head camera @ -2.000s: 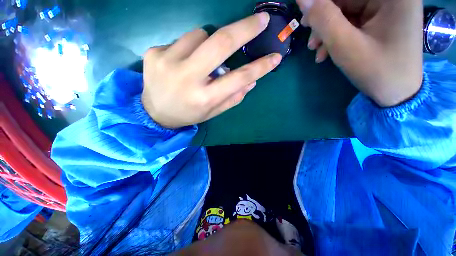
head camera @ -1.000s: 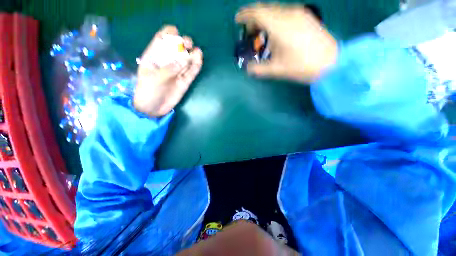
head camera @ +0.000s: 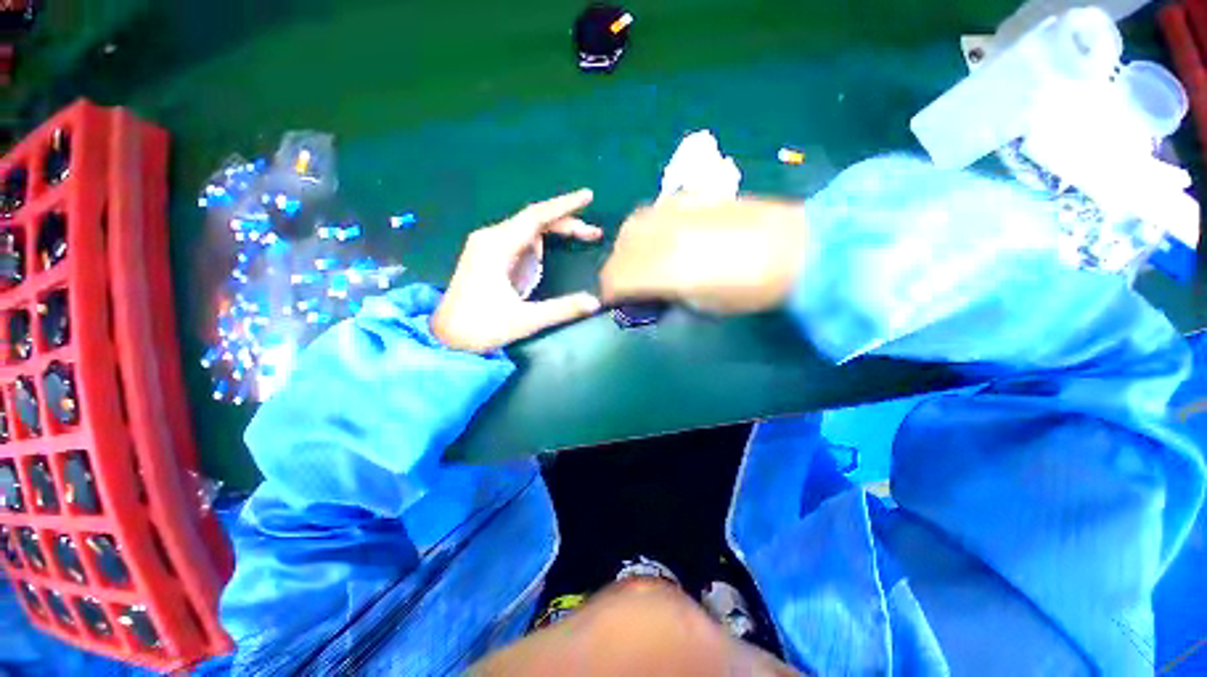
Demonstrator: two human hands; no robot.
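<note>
My left hand (head camera: 510, 280) has thumb and index finger spread apart; a pale patch shows at its curled fingers, too small to name. My right hand (head camera: 702, 251) is blurred, back up, close to the left fingertips. The dark glossy edge of a round unit (head camera: 635, 316) shows just below the right hand; the rest is hidden, and the grip cannot be seen. A white crumpled wiping cloth (head camera: 702, 165) lies just beyond the right hand. A black watch head (head camera: 602, 37) with an orange pull tab lies farther off on the green mat.
A red tray (head camera: 139, 331) with dark round units stands at left. Beside it lies clear film with many blue-and-white pull tabs (head camera: 318, 271). A small orange tab (head camera: 790, 156) lies right of the cloth. A white translucent container (head camera: 986, 99) and a white waste heap (head camera: 1092, 165) are at right.
The view has shifted, showing more of the bench. My hands have come together. The white cloth now lies on the mat, and my left thumb and index finger have spread.
</note>
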